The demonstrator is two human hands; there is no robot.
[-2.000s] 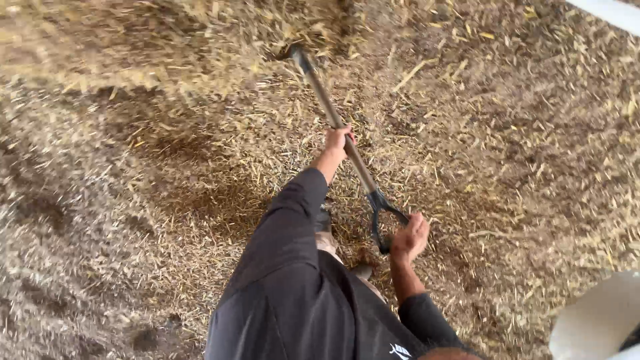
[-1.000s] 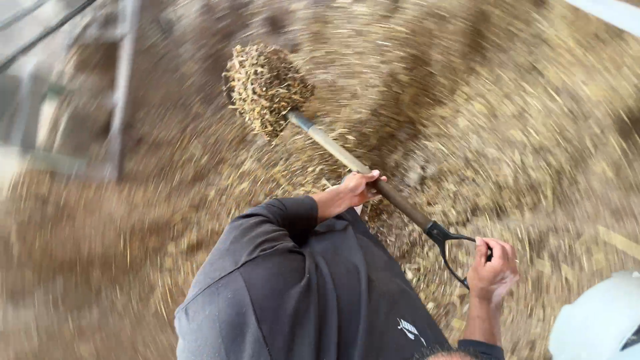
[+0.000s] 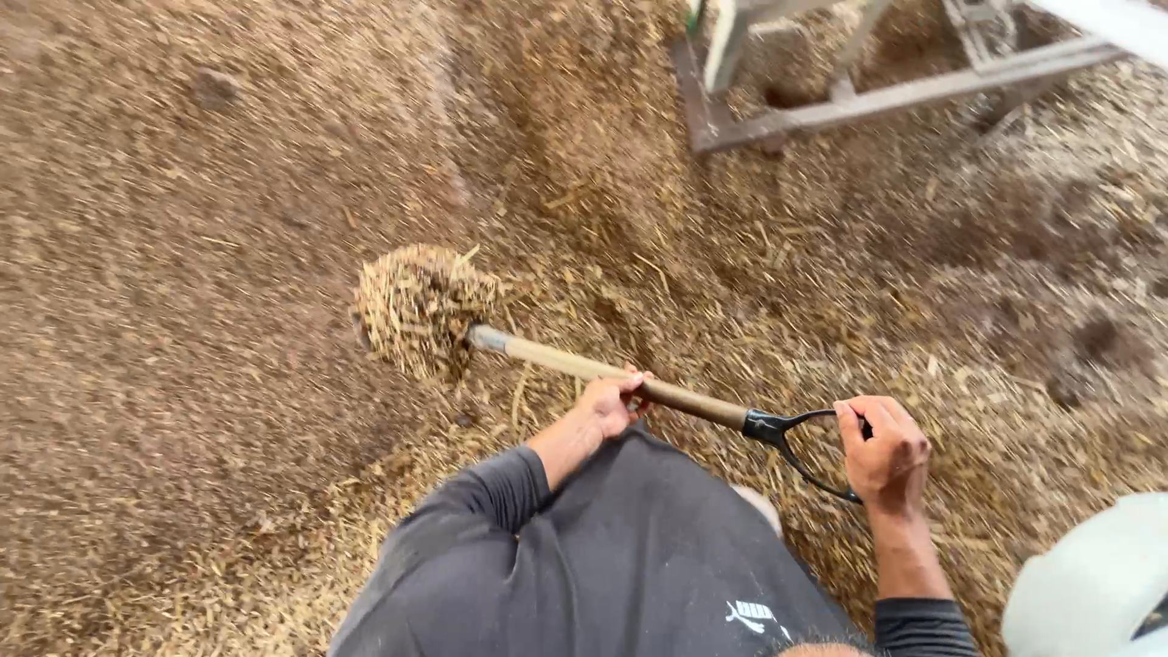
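A shovel with a wooden shaft (image 3: 566, 361) and a black D-shaped grip (image 3: 792, 447) lies across the front of my body. My left hand (image 3: 616, 401) is closed around the middle of the shaft. At the far end, my right hand (image 3: 885, 452) holds the crossbar of the D-grip. A heaped load of chopped straw or plant litter (image 3: 424, 306) covers the blade, which is hidden beneath it. Below the load and the shaft spreads loose litter of the same kind (image 3: 584, 274).
At the upper right stands a metal frame (image 3: 849, 108) with its lower bars near the litter. A pale rounded object (image 3: 1090, 584) fills the lower right corner. A white edge (image 3: 1113, 27) crosses the upper right corner.
Two seconds ago the blade end showed no heap; one second ago it was loaded, as now. The shovel lies flatter across the view. The view has swung, bringing the metal frame in at upper right.
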